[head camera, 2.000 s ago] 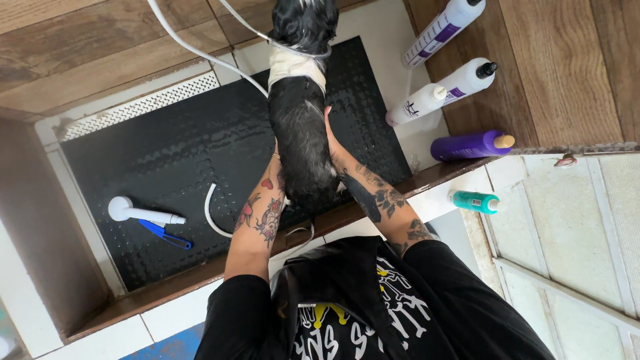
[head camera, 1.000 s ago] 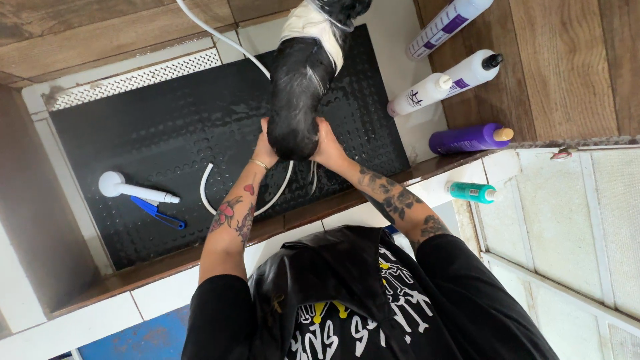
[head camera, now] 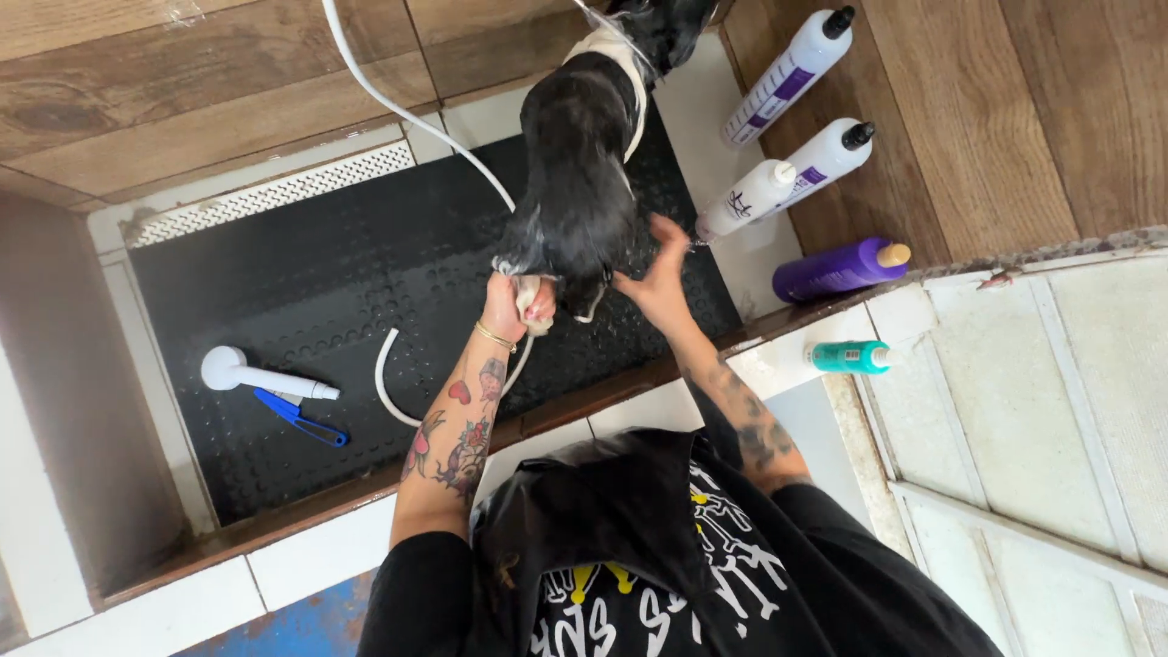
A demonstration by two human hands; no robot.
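Observation:
A wet black-and-white dog [head camera: 579, 164] stands on a black rubber mat [head camera: 301, 274] in a tiled washing basin, its head toward the back wall. My left hand [head camera: 516, 306] is closed around one of its pale hind paws [head camera: 532, 301], which is raised off the mat. Just right of the dog's rump, my right hand [head camera: 659, 274] is spread, slightly blurred, with nothing in it. Whether its thumb touches the dog I cannot tell. A white hose [head camera: 415, 123] runs down from the wall behind the dog, and a piece of it curves beside my left forearm.
A white shower head [head camera: 265, 372] and a blue-handled comb or brush [head camera: 301, 417] lie on the mat's left. White bottles [head camera: 789, 78] and a purple bottle [head camera: 835, 269] line the right side. A teal bottle [head camera: 849, 357] rests on the outer tiled ledge. A perforated drain strip [head camera: 274, 193] runs along the back.
Both hands were at the dog's hindquarters one second ago. My left hand has taken hold of a hind paw, and my right hand has moved off to the right, fingers apart.

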